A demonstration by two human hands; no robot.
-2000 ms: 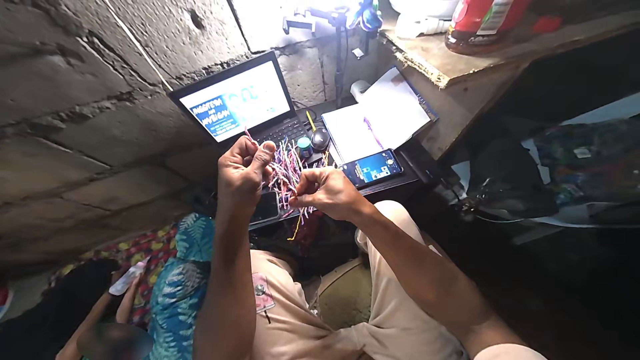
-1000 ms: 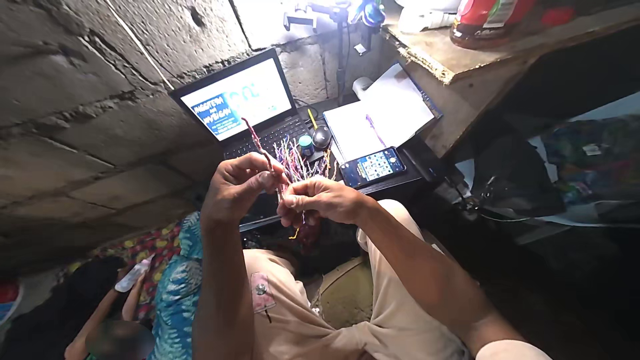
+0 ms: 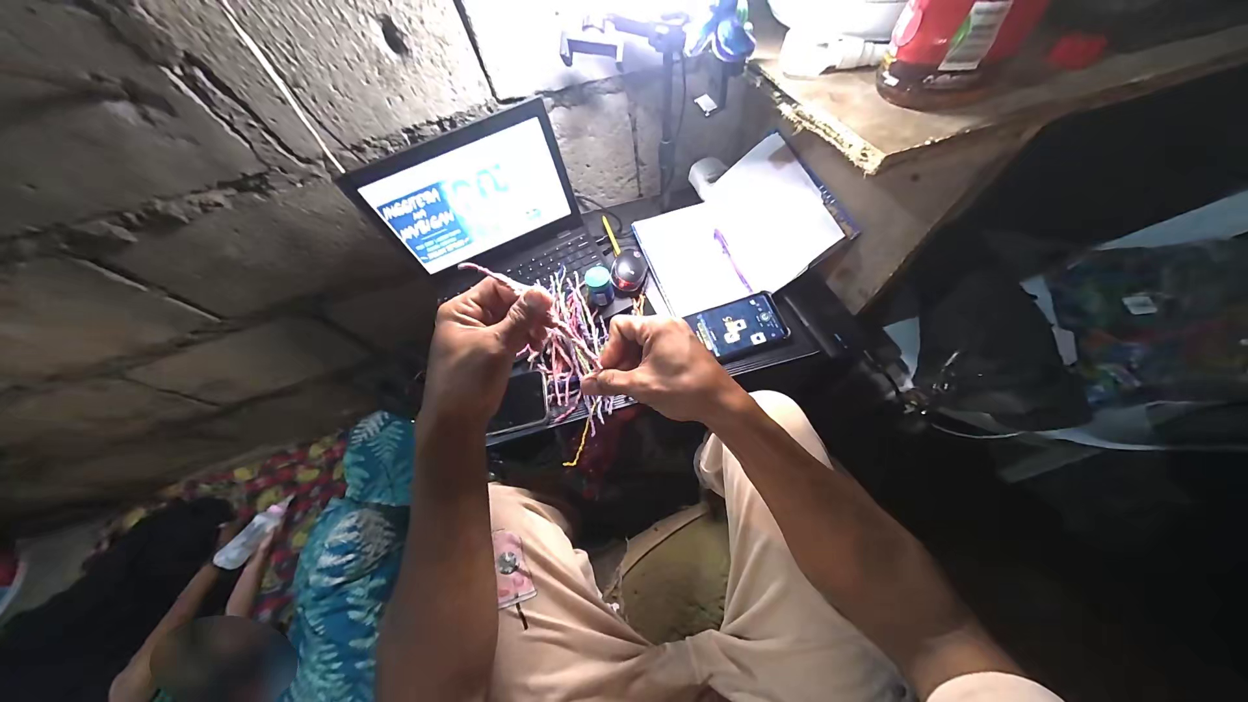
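Note:
Between my two hands runs a pinkish twisted cord (image 3: 502,281). My left hand (image 3: 485,331) pinches it between thumb and finger, its free end sticking out to the upper left. My right hand (image 3: 655,366) has thumb and fingertips closed on the cord's lower part. Behind and below the fingers lies a loose bundle of multicoloured strings (image 3: 565,375), pink, white, purple and yellow, over the front of an open laptop (image 3: 531,261). A small teal-lidded jar (image 3: 598,284) and a dark computer mouse (image 3: 629,270) stand just beyond the bundle.
A lit smartphone (image 3: 738,327) and an open notebook (image 3: 682,255) with a purple pen (image 3: 731,259) lie at the right. Another dark phone (image 3: 520,402) is by my left wrist. A wooden shelf (image 3: 829,122) juts in at upper right. A person with a bottle (image 3: 252,536) is at lower left.
My hands were close together one second ago and are now farther apart, the right one having moved right and down. The phone's screen picture has changed.

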